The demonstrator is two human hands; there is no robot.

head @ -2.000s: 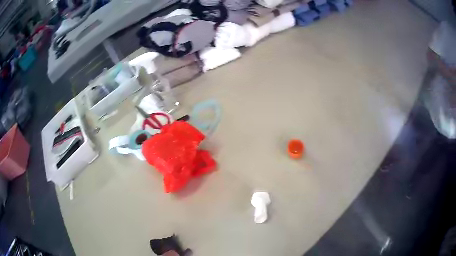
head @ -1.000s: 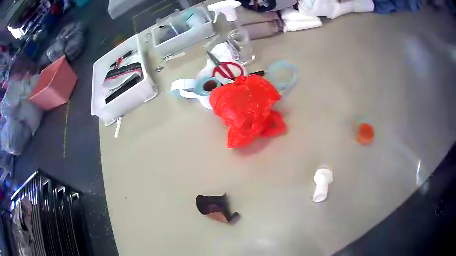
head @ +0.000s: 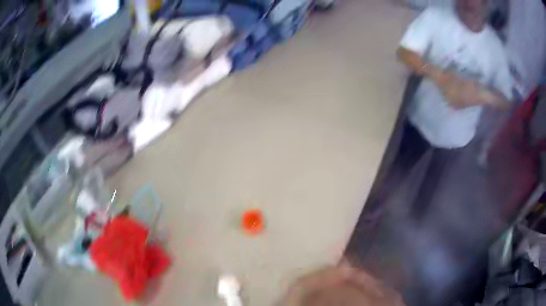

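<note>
The frame is blurred. A crumpled red plastic bag (head: 129, 254) lies on the beige worktable (head: 281, 119) at the lower left. A small orange cap (head: 252, 222) lies on the table right of it. A small crumpled white item (head: 229, 288) lies at the bottom edge, partly cut off. A blurred skin-coloured shape, which looks like my right hand (head: 341, 290), shows at the bottom edge right of the white item. It is cut off; its fingers and anything in it cannot be made out. My left hand is not in view.
A person in a white T-shirt (head: 458, 83) stands beyond the table's right edge, forearms raised in front. Folded white, grey and blue garments (head: 158, 110) line the table's far left side. A light blue ring (head: 145, 202) lies behind the red bag. Dark garments show at the lower right.
The view has swung right and tilted, so the table items sit further left and lower. The person and the blurred hand have come into view. The dark scrap has left view.
</note>
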